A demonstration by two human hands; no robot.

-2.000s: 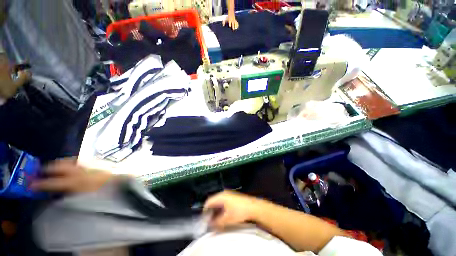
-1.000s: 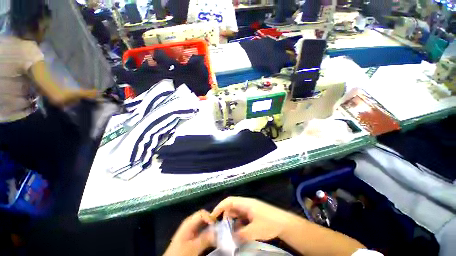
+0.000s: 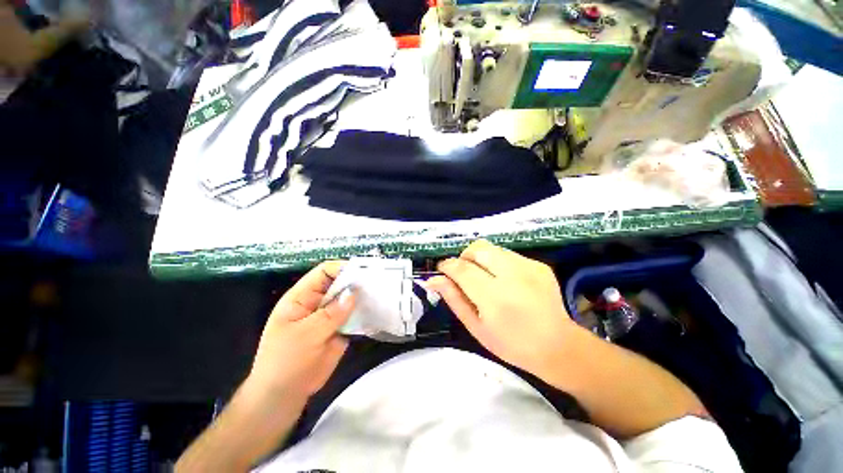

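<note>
A small folded grey-white and black collar piece [image 3: 374, 297] is held just in front of the table edge. My left hand [image 3: 310, 323] grips its left side, thumb on top. My right hand [image 3: 504, 296] is at its right side, fingers pinched around a thin dark tool [image 3: 427, 274] that points at the piece; the tool's tip is hard to make out. A stack of black curved bands [image 3: 430, 175] lies flat on the table. Curved grey-white pieces with black bands [image 3: 296, 106] lie in a loose fanned heap at the left.
A cream sewing machine [image 3: 610, 120] with a green panel stands behind the stack, black-handled scissors [image 3: 557, 148] beside its base. A crumpled clear bag [image 3: 679, 171] and a red-brown flat item [image 3: 769, 159] lie right. Below right, a blue crate [image 3: 638, 270] holds a bottle [image 3: 615, 312]. Grey cloth [image 3: 776, 305] drapes there.
The view has tilted down and closer. My left hand has come in from the far left, and both hands now hold the piece up near the table edge, with the thin tool in my right.
</note>
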